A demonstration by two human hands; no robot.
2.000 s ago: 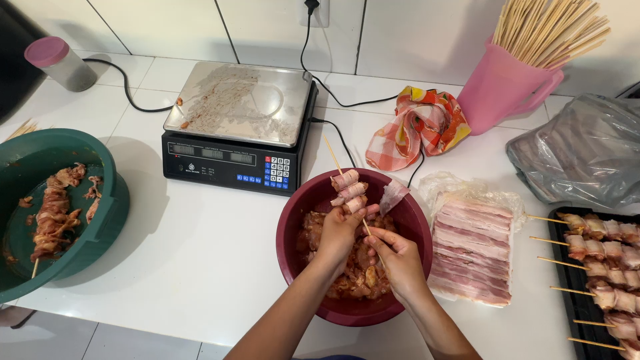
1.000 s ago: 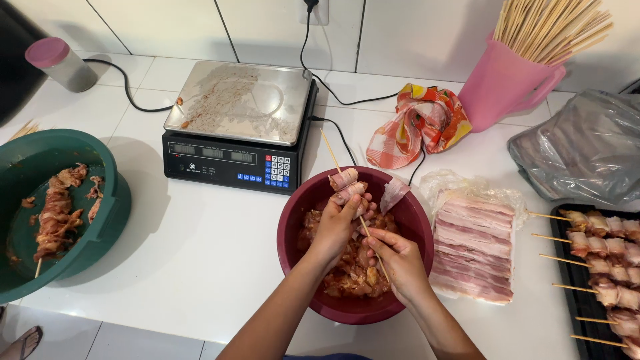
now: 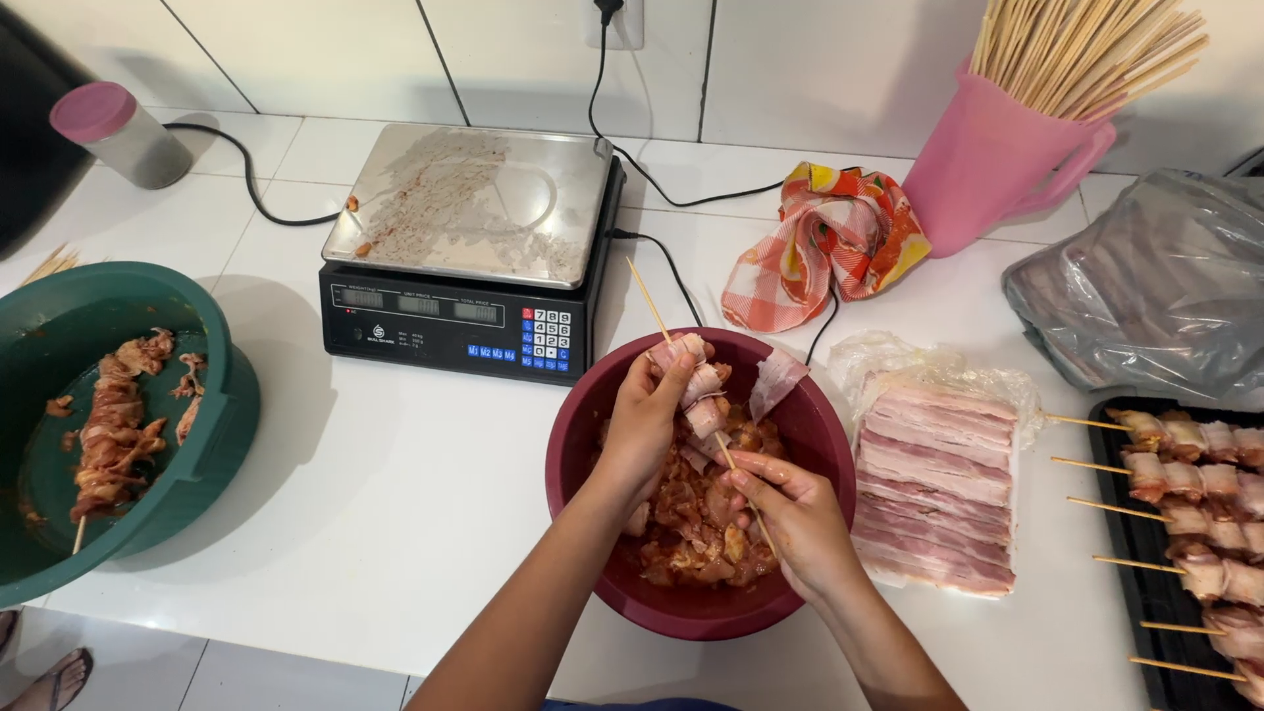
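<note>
Over a dark red plastic bowl [image 3: 571, 434] of raw marinated meat pieces [image 3: 706, 543], my left hand [image 3: 642, 410] grips bacon-wrapped meat [image 3: 703, 390] threaded on a wooden skewer [image 3: 647, 299]. Lower on the same skewer, my right hand [image 3: 790, 504] holds the bare wood between thumb and fingers. The skewer slants, one end up and left past my left hand. A loose bacon piece [image 3: 776, 383] hangs over the bowl's upper right rim. Just right of the bowl lie bacon slices [image 3: 936, 474] in rows on plastic film.
A digital scale [image 3: 464, 326] stands behind left; a green basin [image 3: 222, 395] at far left holds a meat skewer [image 3: 114, 430]. A checked cloth [image 3: 829, 247], pink jug of skewers [image 3: 987, 158] and grey plastic bag [image 3: 1145, 286] stand behind right. A black tray [image 3: 1116, 494] holds several skewers. A person's foot [image 3: 64, 681] shows lower left.
My left hand has shifted its grip up along the wrapped meat, and more of the bacon now shows below its fingers. My right hand remains on the lower skewer.
</note>
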